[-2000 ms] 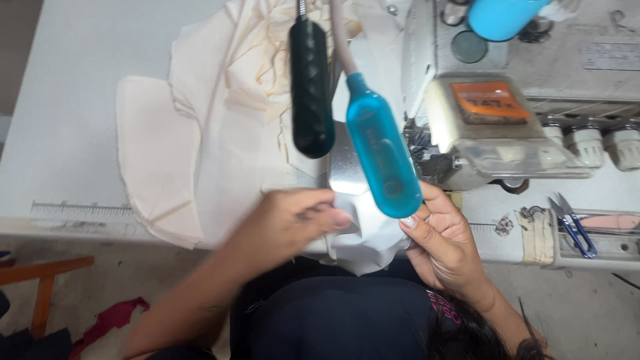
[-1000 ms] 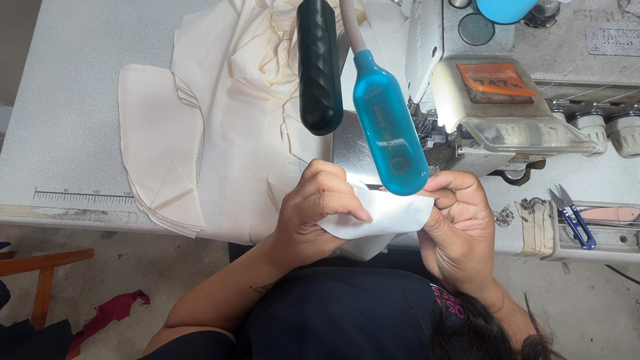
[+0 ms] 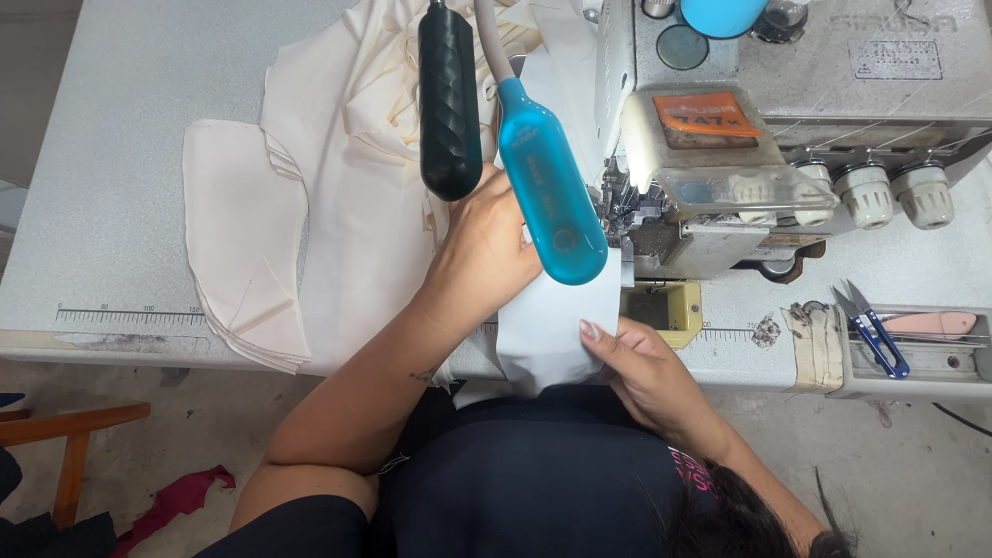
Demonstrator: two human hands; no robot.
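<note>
A white fabric piece (image 3: 554,329) lies at the front of the overlock sewing machine (image 3: 697,155), its upper part beside the needle area. My right hand (image 3: 647,368) pinches its lower right edge between thumb and fingers. My left hand (image 3: 488,232) rests on the upper left of the piece; the blue lamp head (image 3: 552,186) and the black one (image 3: 449,108) hide its fingertips, so its grip cannot be made out. Left of that hand spreads a large heap of cream fabric (image 3: 364,217), with a stack of cut cream pieces (image 3: 244,232) at its left side.
Blue thread snips (image 3: 876,333) and a pink-handled tool (image 3: 930,323) lie in a grey tray (image 3: 860,380) at the right front. A yellow open compartment (image 3: 686,314) sits under the machine. A measuring scale (image 3: 128,315) runs along the table's front edge.
My left hand has moved up and forward, toward the machine's needle area. The white piece, earlier held up between both hands, now extends from the machine to the table's front edge.
</note>
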